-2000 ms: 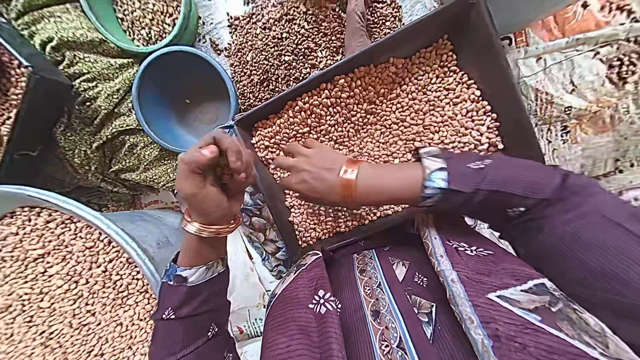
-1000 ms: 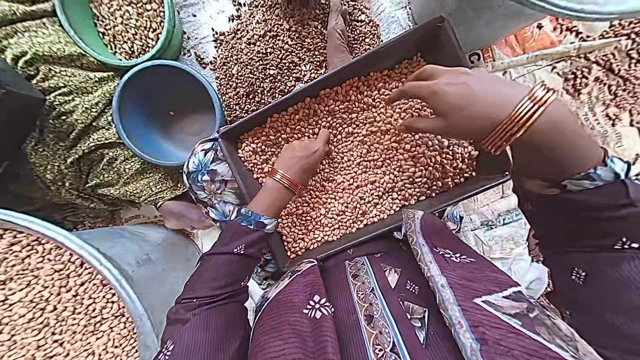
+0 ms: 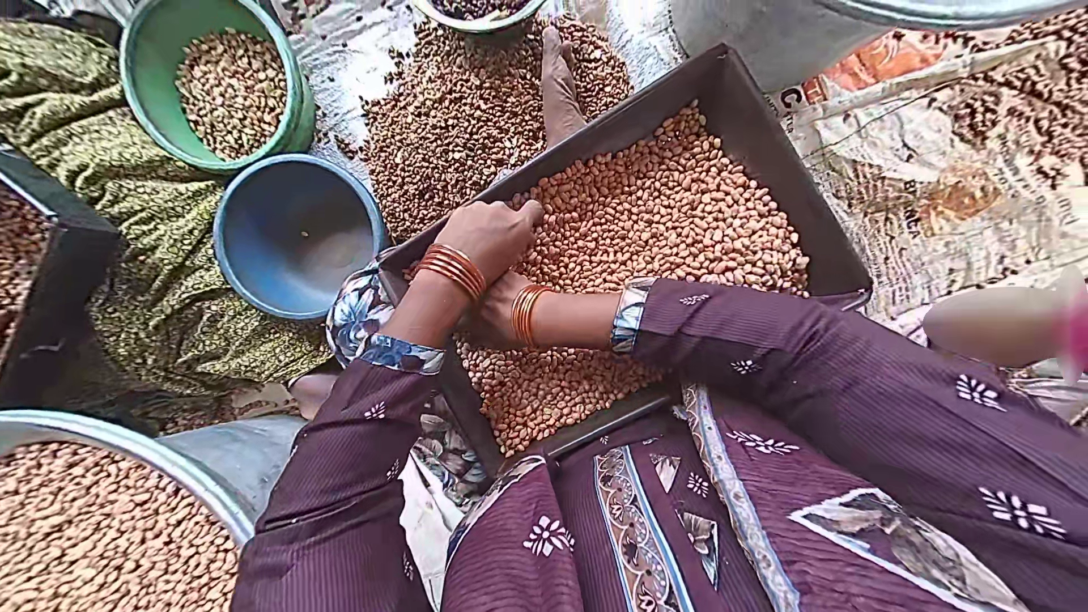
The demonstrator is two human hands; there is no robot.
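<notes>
A dark rectangular tray (image 3: 769, 157) of shelled peanuts or similar reddish-brown kernels (image 3: 646, 221) rests tilted across my lap. My left hand (image 3: 495, 238) is over the tray's left part, its fingers curled at the kernels; whether it holds any is hidden. Just below it my right hand (image 3: 497, 314) reaches across from the right, its fingers mostly hidden behind my left hand and wrist. An orange-and-gold set of bangles is on each wrist. Beside the tray's left corner stands a blue plastic bowl (image 3: 297, 234) with one small kernel in it.
Behind the blue bowl is a green tub (image 3: 136, 85) with kernels. A darker heap (image 3: 450, 127) lies beyond the tray, beside a bare foot (image 3: 559, 89). Metal vessels stand at lower left (image 3: 217, 484) and upper right (image 3: 748, 42). Another dark tray (image 3: 64, 280) is at far left.
My right hand has moved left across the tray from its right side, and now lies close beneath my left hand. The fingers of my left hand have curled in.
</notes>
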